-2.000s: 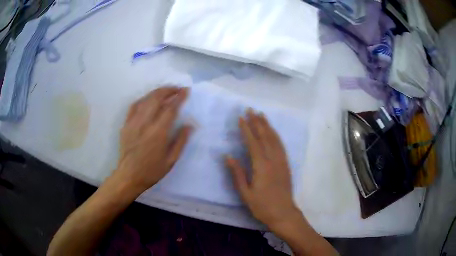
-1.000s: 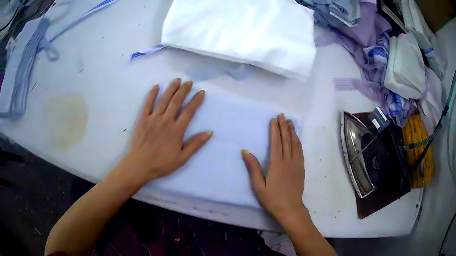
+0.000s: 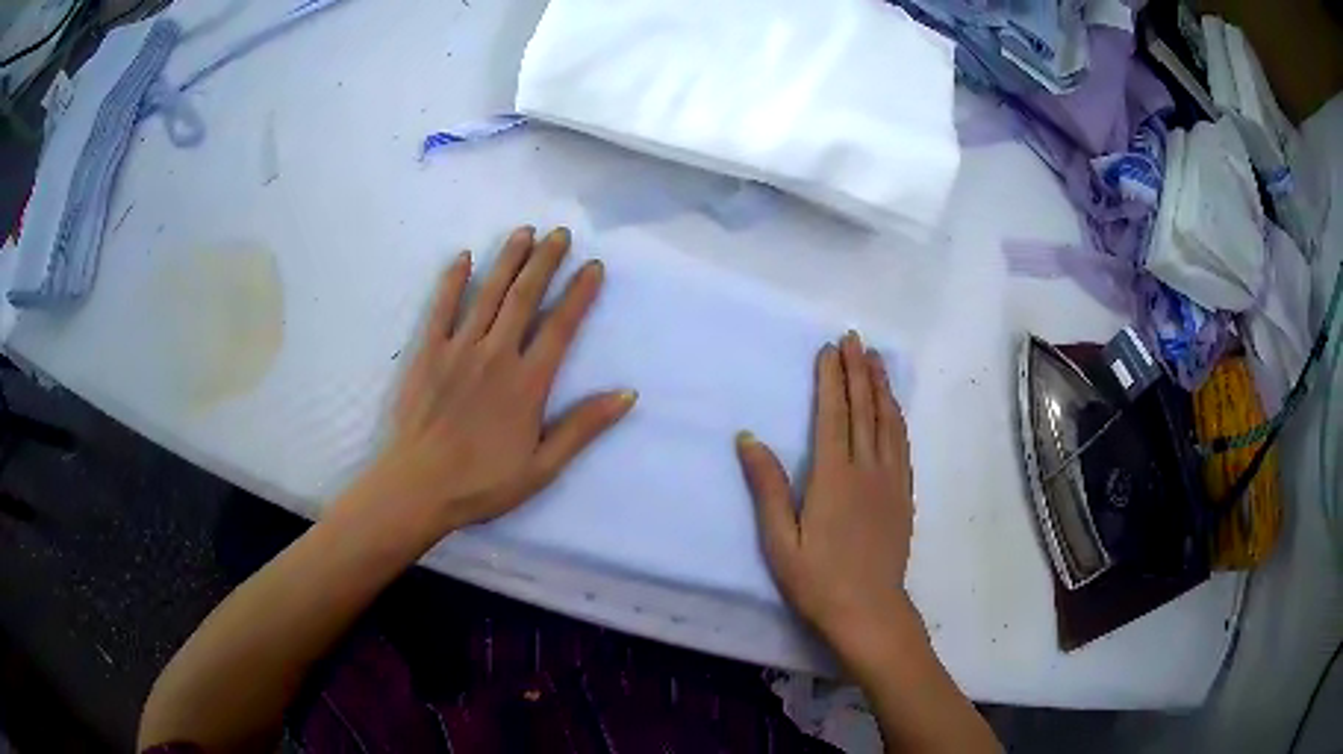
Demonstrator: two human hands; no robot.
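A pale blue fabric panel lies flat before me near the table's front edge. A thin white layer seems to cover it, but I cannot tell its edges clearly. My left hand lies flat on the panel's left part, fingers spread. My right hand lies flat on its right end, fingers close together and thumb apart. Both hands are bare and grip nothing. The thick white interlining stack lies behind the panel.
An iron rests on a dark brown pad at right, beside a yellow-orange bundle. Crumpled lilac cloth and white bundles heap at back right. A striped blue bundle lies far left. A blue scrap touches the white stack.
Two seconds ago both hands were blurred, with my right hand nearer the panel's middle. It has moved right to the panel's end. Since one second ago the hands have kept nearly the same places.
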